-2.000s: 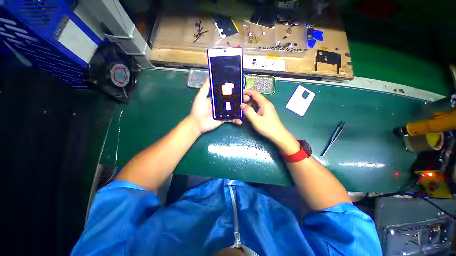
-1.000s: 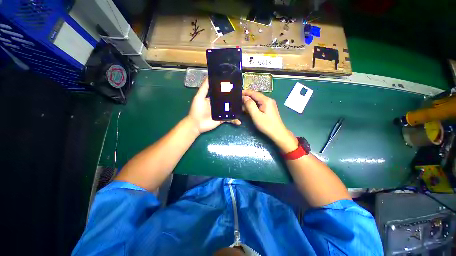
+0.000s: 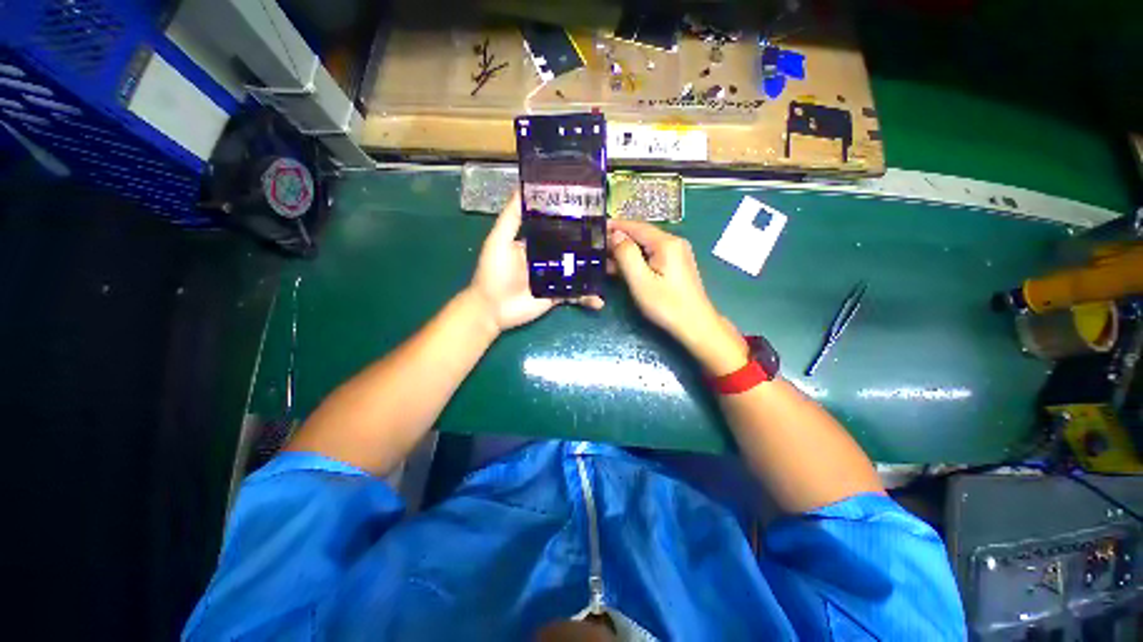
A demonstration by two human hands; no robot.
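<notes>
A smartphone (image 3: 564,207) is held upright above the bench with its screen lit and facing me. The screen shows a dark picture with a pale band across the middle and small white marks near the bottom. My left hand (image 3: 505,273) grips the phone's left side and lower edge from beneath. My right hand (image 3: 658,278) is at the phone's lower right edge with its fingers bent against it. A red-banded watch is on my right wrist. Whether the right fingers press or grip the edge is hard to tell.
A white card (image 3: 751,236) and tweezers (image 3: 836,329) lie right on the green bench. Small boxes (image 3: 648,197) sit behind the phone, before a wooden board (image 3: 501,141) with loose parts. A black fan (image 3: 270,186) stands left. A yellow screwdriver (image 3: 1080,281) and tape roll (image 3: 1068,329) are far right.
The phone's screen has changed from a dark display with a white block to a camera-like picture with a pale band. Both hands have stayed nearly in place.
</notes>
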